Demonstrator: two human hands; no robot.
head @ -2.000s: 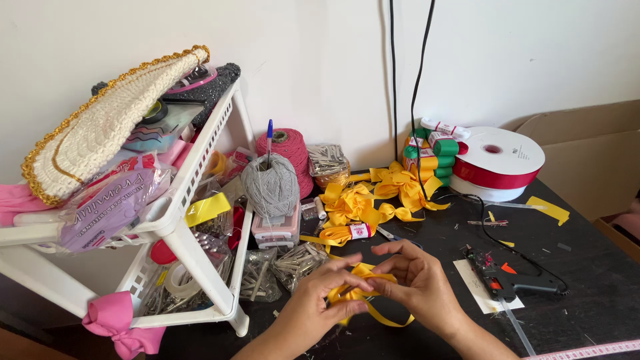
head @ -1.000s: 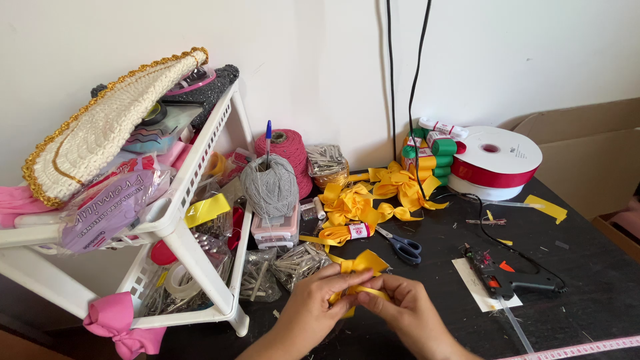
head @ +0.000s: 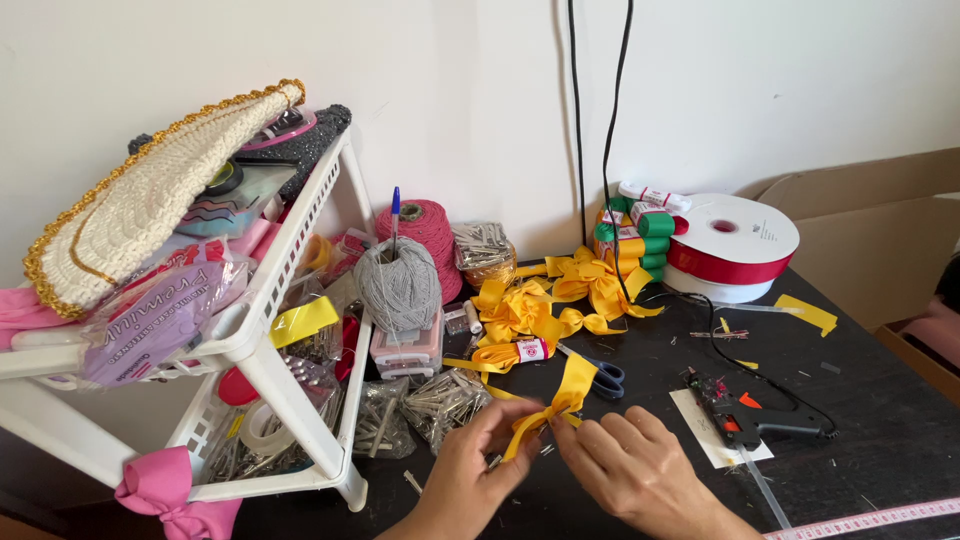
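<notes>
My left hand (head: 487,457) pinches a yellow ribbon bow (head: 571,382) at its gathered middle, low in the centre of the head view. My right hand (head: 626,465) closes its thumb and fingertips on the same knot from the right. One loop stands up above the fingers and a tail hangs over the left hand. Just behind lie scissors with dark blue handles (head: 607,379), partly covered by the bow. A banded hank of yellow ribbon (head: 495,354) rests beyond, with a pile of finished yellow bows (head: 517,311) behind it.
On the right, a black glue gun (head: 724,420) lies on a card (head: 694,431) near a pink tape measure (head: 877,519). Red ribbon on a white spool (head: 731,259) stands at the back. Grey yarn (head: 397,285) and bagged metal clips (head: 446,397) sit beside a white plastic rack (head: 277,405).
One loop of the bow now stands upright above my fingers. My right hand has turned, its knuckles facing up. The scissors, largely hidden two seconds ago, show behind the bow.
</notes>
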